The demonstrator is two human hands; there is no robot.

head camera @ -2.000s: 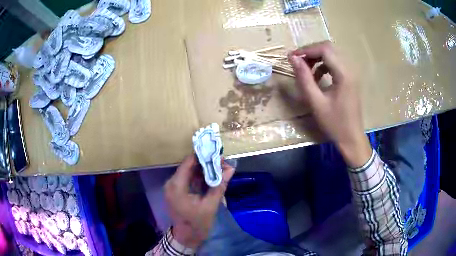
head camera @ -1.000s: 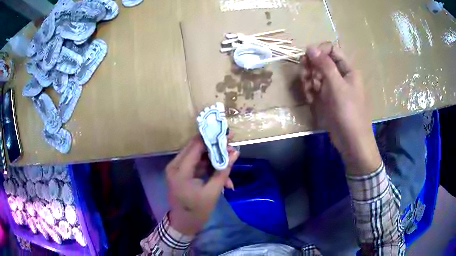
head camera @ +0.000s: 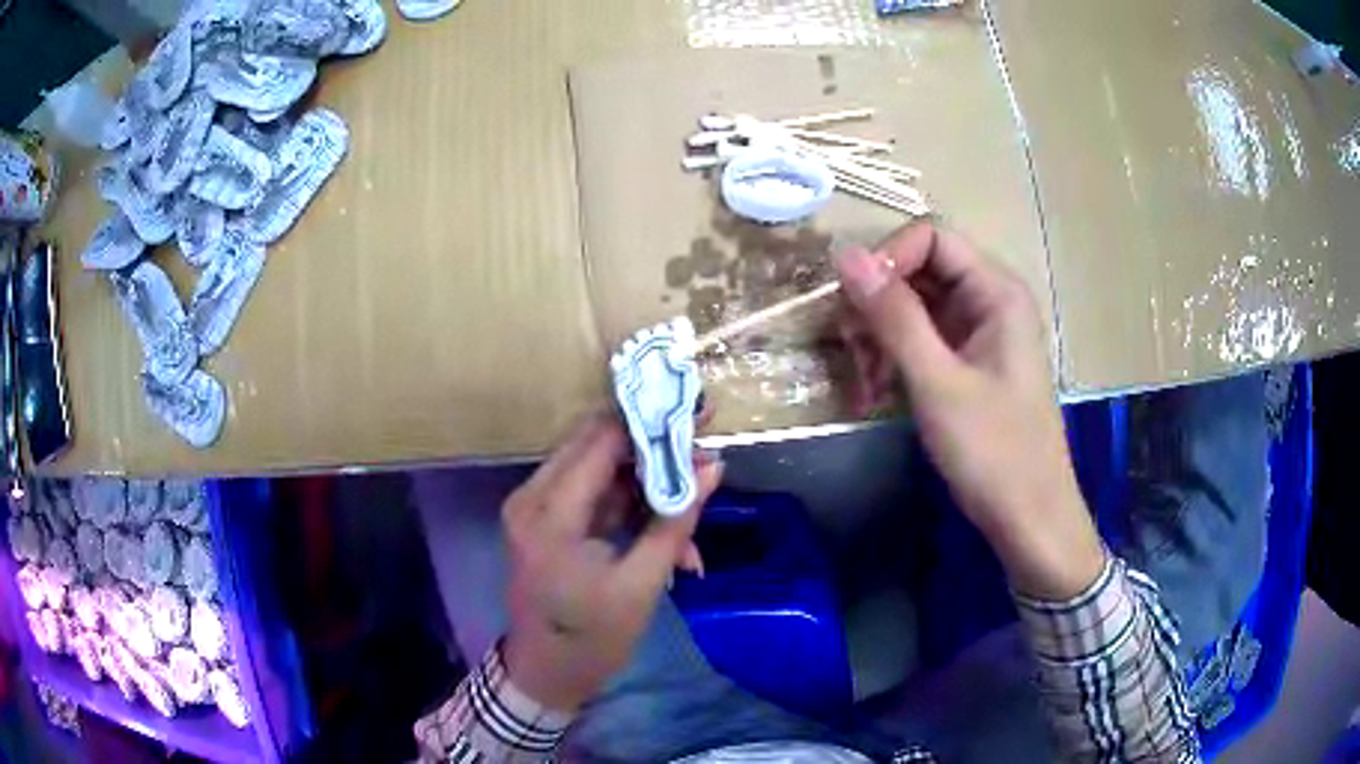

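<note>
My left hand (head camera: 604, 560) holds a pale grey-white foot-shaped piece (head camera: 658, 411) upright by its heel end, toes up and recessed side towards me, at the table's front edge. My right hand (head camera: 947, 351) holds a thin wooden stick swab (head camera: 783, 308) like a pencil. Its far end is at the toe end of the piece; whether it touches is hard to tell. A small white dish (head camera: 776, 184) stands on the cardboard pad (head camera: 634, 194), beside several fanned swabs (head camera: 868, 169). Dark wet spots mark the pad below the dish.
A heap of grey-white pieces (head camera: 224, 157) lies at the table's left. A flat black phone-like object (head camera: 45, 358) is at the left edge. Below left is a purple-lit crate of pale pieces (head camera: 127, 597). A blue crate (head camera: 1268, 597) with grey pieces is at the right.
My right hand has moved from beside the dish down and left, bringing the swab from the dish to the toe end of the piece. My left hand still holds the piece.
</note>
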